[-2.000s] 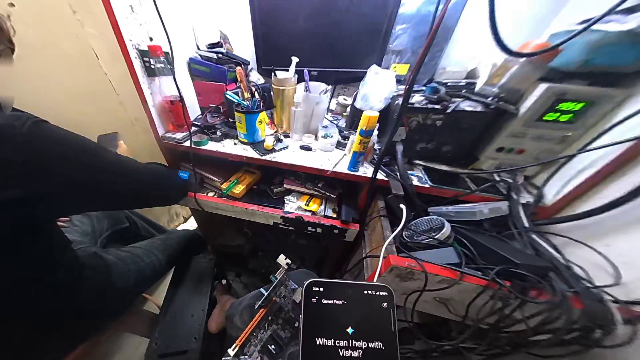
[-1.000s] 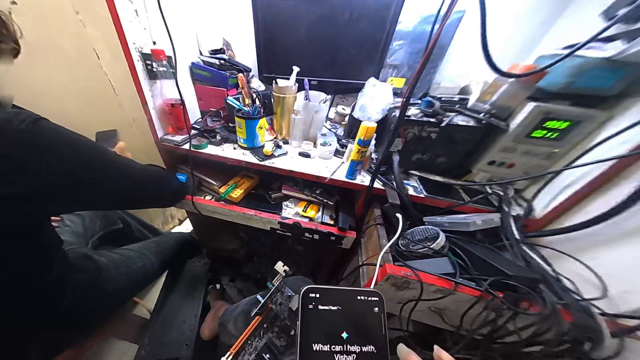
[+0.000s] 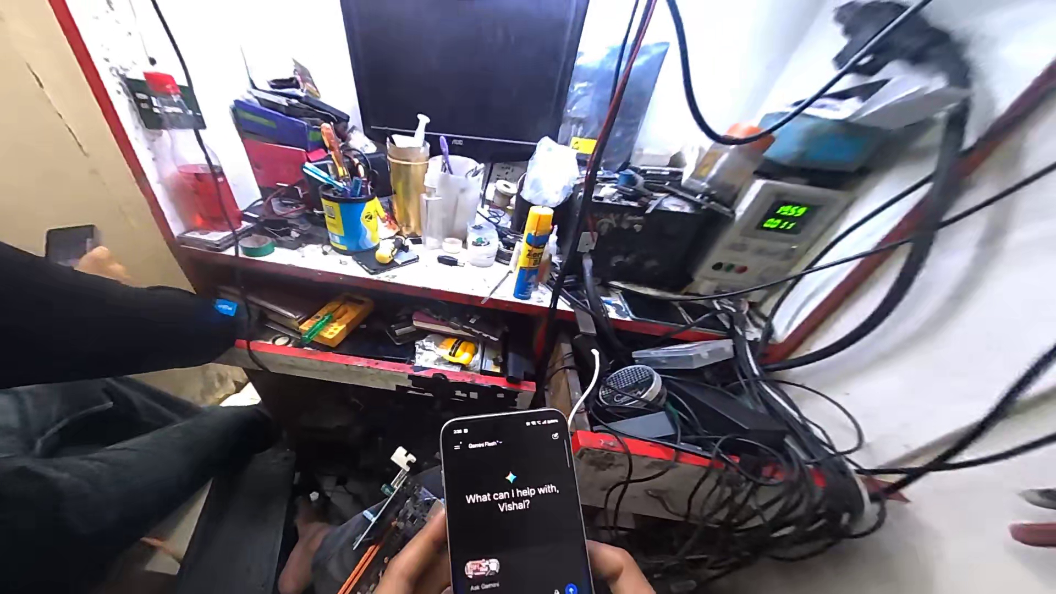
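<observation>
At the bottom centre a smartphone (image 3: 513, 511) with a lit dark screen stands upright between my two hands. My left hand (image 3: 415, 554) grips its left edge, and my right hand (image 3: 617, 569) is against its right edge; the lower parts of both are cut off by the frame. A small picture and an input bar show low on the screen. Just left of my left hand, a circuit board (image 3: 404, 507) with a metal bracket and orange strips lies tilted over a leg, partly hidden by the hand and the phone.
A workbench (image 3: 330, 268) holds a monitor (image 3: 466, 74), a pen cup (image 3: 350, 219), a spray can (image 3: 533, 252) and a bench power supply (image 3: 767, 235). Below are an open drawer (image 3: 371, 367) with tools and tangled cables (image 3: 742, 503). At left sits another person (image 3: 99, 322) holding a phone (image 3: 71, 244).
Both my hands have come into view at the phone's sides; one second ago only fingertips showed at its right. A small picture now shows low on the screen.
</observation>
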